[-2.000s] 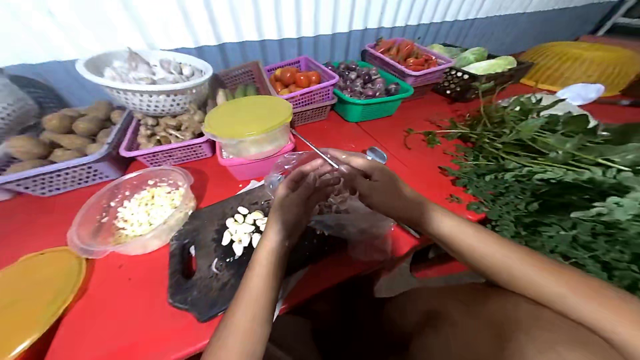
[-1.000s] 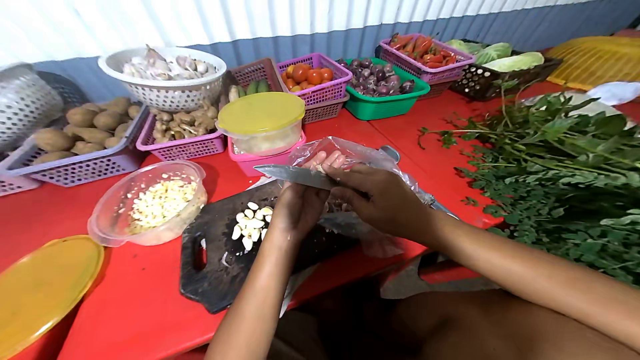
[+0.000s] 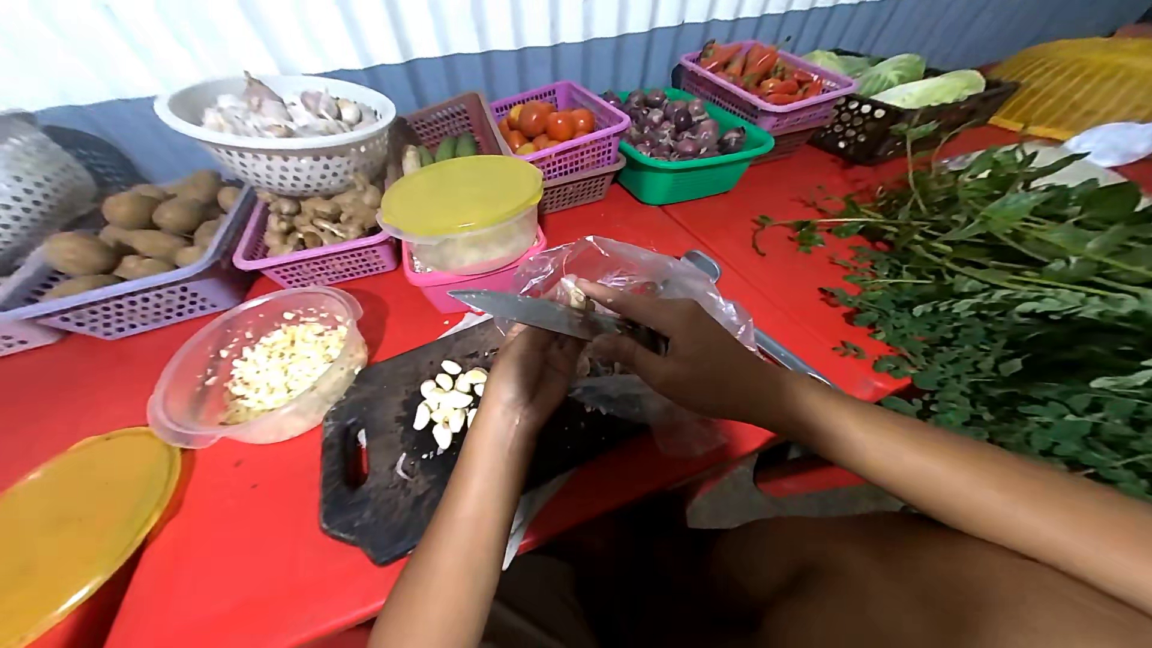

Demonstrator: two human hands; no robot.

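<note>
My right hand (image 3: 670, 346) grips a kitchen knife (image 3: 531, 313) by its dark handle, the blade pointing left. Against the knife, my left hand (image 3: 544, 364) holds a garlic clove (image 3: 573, 292) up at its fingertips. Both hands are above the far part of a black cutting board (image 3: 378, 459), where peeled garlic cloves (image 3: 445, 400) lie in a pile. Behind and beneath my right hand is a clear plastic bag (image 3: 621, 265), its contents partly hidden. Chopped garlic (image 3: 283, 364) fills part of a clear plastic bowl (image 3: 193, 387) left of the board.
A yellow-lidded tub (image 3: 463, 198) stands in a pink basket (image 3: 441, 288) beyond the board. Baskets of potatoes (image 3: 135, 270), ginger (image 3: 315, 256), tomatoes (image 3: 558, 148) and shallots (image 3: 711, 175) line the wall. Leafy greens (image 3: 1017, 315) lie at right, a yellow lid (image 3: 85, 513) at left.
The knife blade, pointing up and left over the hands two seconds ago, now lies closer to level. The clove at the left fingertips is now plainly visible.
</note>
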